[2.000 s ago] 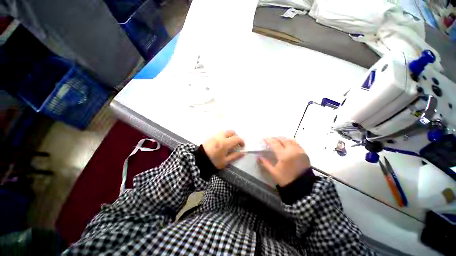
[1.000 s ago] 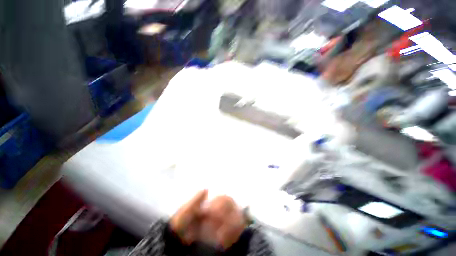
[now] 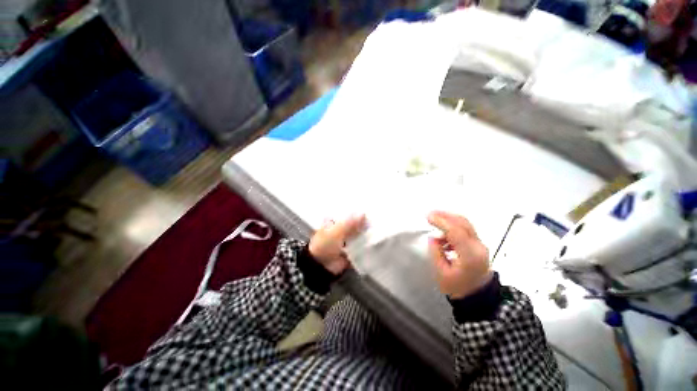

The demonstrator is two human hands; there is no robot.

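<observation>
A white fabric piece (image 3: 401, 263) is stretched between my two hands at the front edge of the white table, its lower part hanging toward my lap. My left hand (image 3: 336, 243) pinches its left side between thumb and fingers. My right hand (image 3: 458, 256) grips its upper right side. The far outline of the fabric is lost in the glare of the table top. The white sewing machine head (image 3: 630, 233) stands to the right of my right hand, with nothing visible held under it.
A narrow white strip (image 3: 210, 263) lies on the dark red cloth (image 3: 164, 282) at left. Thread snips (image 3: 625, 355) lie below the machine head. White fabric (image 3: 588, 76) is heaped at the back right. Blue crates (image 3: 149, 137) stand on the floor at left. A thin dark bent rod (image 3: 506, 235) is near the machine.
The view swung away and back. My hands, close together and blurred one second ago, are now apart with the white fabric spread between them.
</observation>
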